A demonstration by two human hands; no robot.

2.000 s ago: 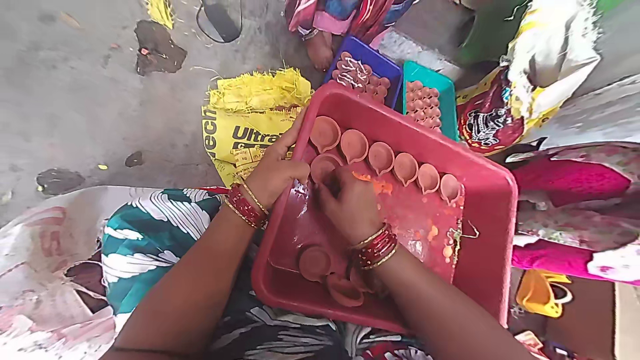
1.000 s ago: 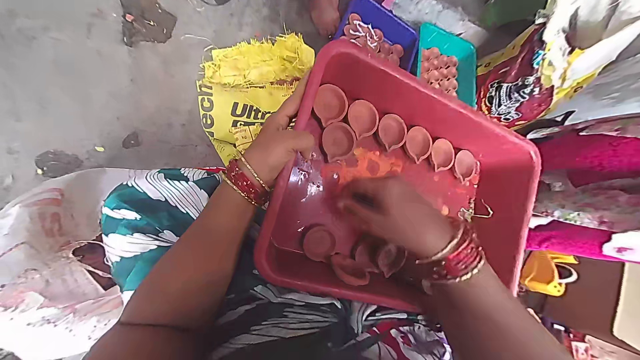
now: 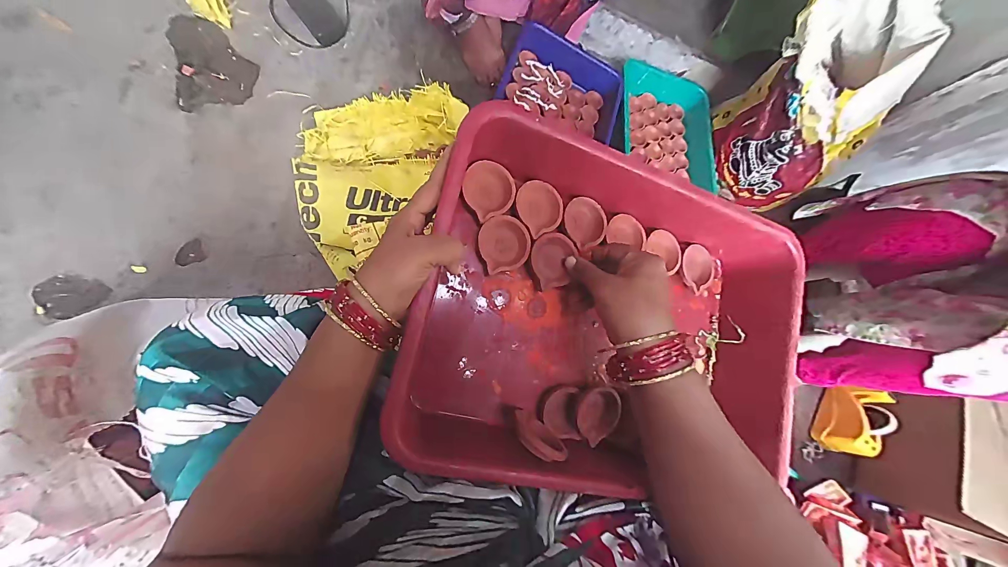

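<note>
A red plastic tub [image 3: 756,291] lies across my lap, wet and stained orange inside. My left hand [image 3: 413,256] grips its left rim. Along the far side runs a row of small clay diya lamps [image 3: 539,208], with a clay lamp [image 3: 504,243] below it at the left. Beside that one, my right hand [image 3: 626,283] has its thumb and fingers on the edge of another clay lamp [image 3: 553,260], which rests on the tub's floor. Several loose clay lamps [image 3: 598,413] lie near the tub's close edge, partly behind my right forearm.
Beyond the tub stand a blue tray [image 3: 606,87] of clay pieces with white strands and a teal tray [image 3: 701,130] of small clay pieces. A yellow woven sack [image 3: 331,197] lies at the left. Another person's foot [image 3: 482,53] is near the blue tray.
A second lamp now sits in the second row, under my right hand. One second ago that row held one lamp, and my right hand was lower in the tub. Fewer loose lamps show near the close edge.
</note>
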